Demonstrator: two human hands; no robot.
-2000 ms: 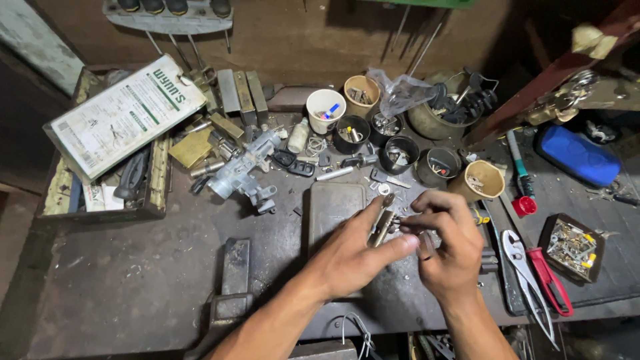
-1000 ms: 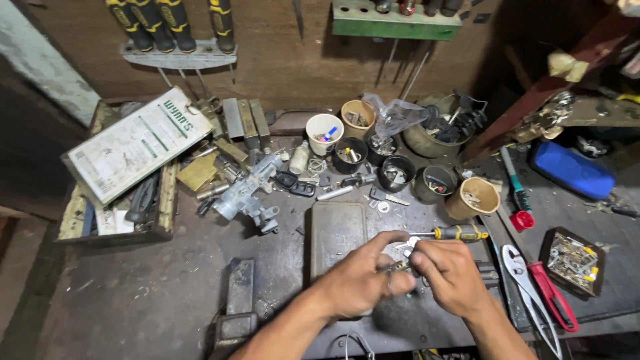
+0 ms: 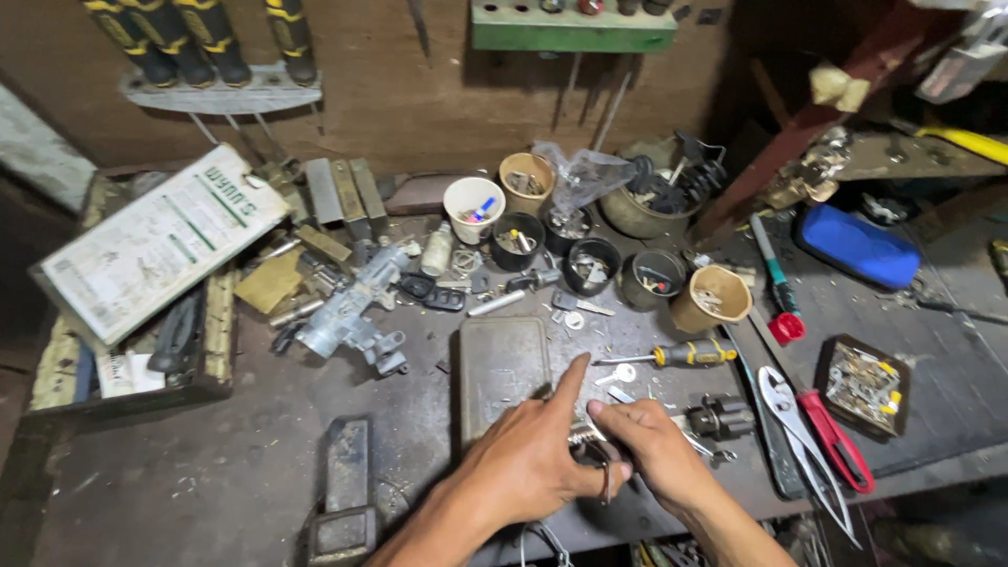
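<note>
My left hand (image 3: 535,453) is closed around a small metal part (image 3: 587,435), perhaps a lock cylinder, with the index finger stretched out. My right hand (image 3: 650,453) touches the same part from the right, its thumb and fingers at the part's end; the fingers hide much of it. Just beyond the hands lie a key (image 3: 623,373) and a screwdriver with a yellow and black handle (image 3: 693,353). A flat metal block (image 3: 504,362) lies under and behind my left hand. A cast-metal ignition lock housing (image 3: 346,315) rests farther left, beside black car key fobs (image 3: 443,298).
Cups of small parts (image 3: 472,232) stand along the back. Slip-joint pliers (image 3: 803,437), a red-handled tool (image 3: 843,449) and a tray of small parts (image 3: 839,394) lie at right. A small vise (image 3: 346,480) stands front left. Screwdrivers hang in a wall rack (image 3: 220,96).
The left index finger, curled over the part one second ago, now points outward. The view has tilted upward since two seconds ago, showing more of the wall racks.
</note>
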